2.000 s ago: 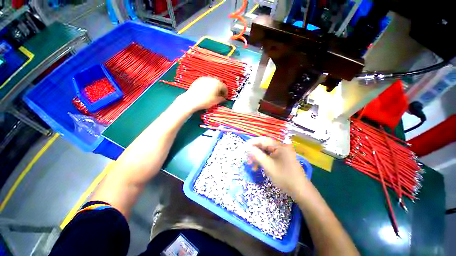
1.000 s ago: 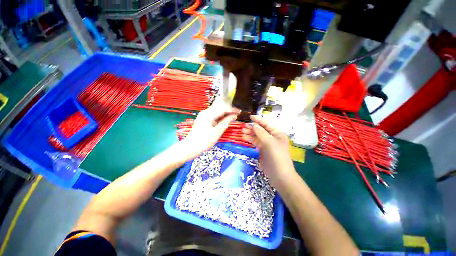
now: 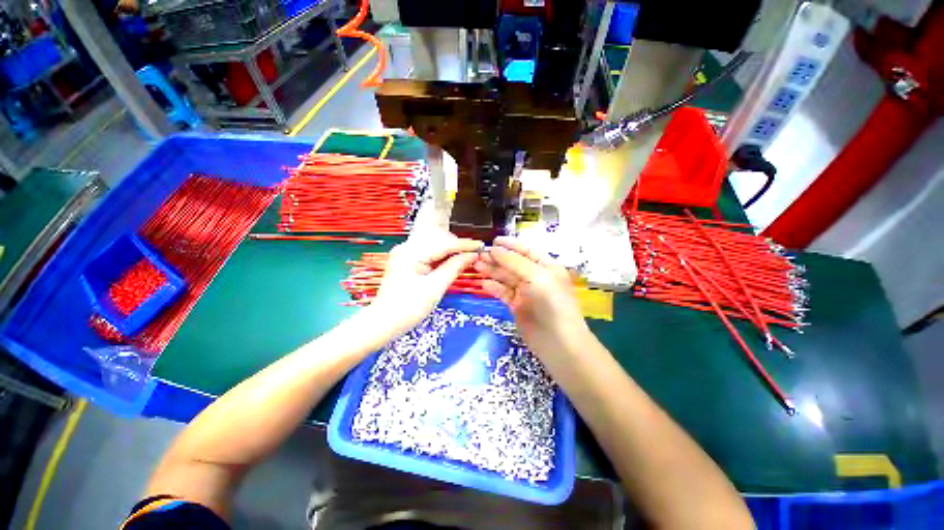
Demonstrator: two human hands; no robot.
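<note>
My left hand (image 3: 419,277) and my right hand (image 3: 533,287) meet fingertip to fingertip just below the dark head of the crimping press (image 3: 476,140). A tiny dark piece shows between the fingertips; whether it is a terminal or a wire end is too small to tell. A small bundle of red wires (image 3: 364,277) lies beneath and behind my hands. The blue terminal tray (image 3: 347,447), full of silvery pieces with blue bottom showing near its middle, sits below my hands at the bench's front edge.
A larger red wire bundle (image 3: 347,197) lies left of the press, with one red wire below it. A looser red pile (image 3: 714,271) and a red plastic piece (image 3: 683,160) are at right. The large blue bin (image 3: 52,357) is far left. A power strip (image 3: 792,78) is upper right.
My left hand left the larger wire bundle and my right hand left the tray; they came together at the press. The view has also shifted.
</note>
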